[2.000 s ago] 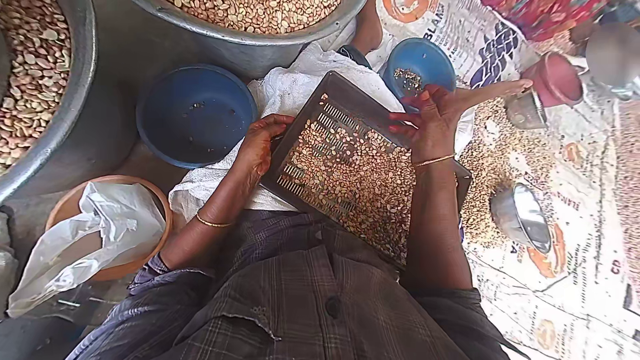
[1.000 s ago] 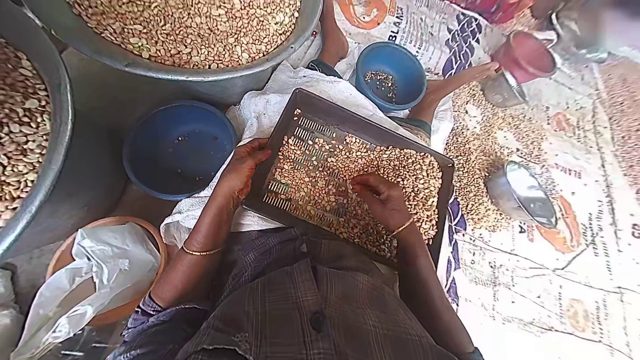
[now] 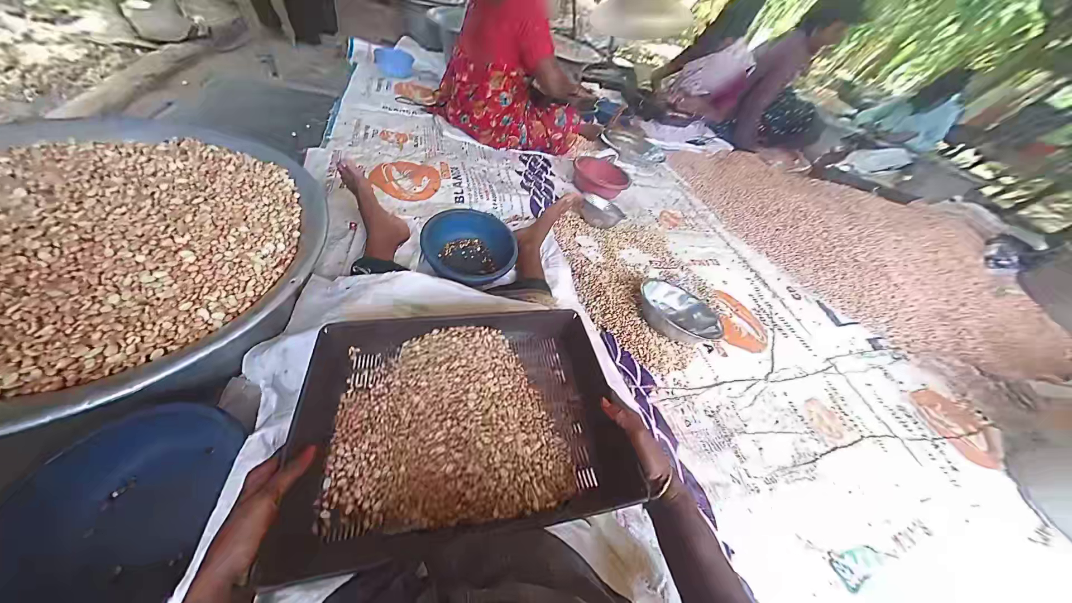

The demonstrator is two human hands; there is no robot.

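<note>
A dark slotted plastic tray (image 3: 306, 402) lies across my lap, heaped in the middle with pale split beans or nuts (image 3: 444, 419); slots show at both sides of the heap. My left hand (image 3: 251, 511) grips the tray's left edge, thumb over the rim. On the right edge my right hand (image 3: 641, 444) holds the rim near the front corner, a bangle at its wrist. Beyond the tray, between my bare feet, sits a blue plastic bowl (image 3: 435, 255) with some dark bits inside.
A large metal basin (image 3: 314, 213) full of beans or nuts is at left, above a blue basin (image 3: 167, 435). On the printed sheets at right are a metal bowl (image 3: 680, 311), a red bowl (image 3: 600, 176) and spread beans or nuts (image 3: 854, 243). People (image 3: 502, 75) sit farther back.
My right hand has gone from over the beans to the tray's right edge. The beans, spread to the right a second ago, are now heaped in the middle. The view has tilted up.
</note>
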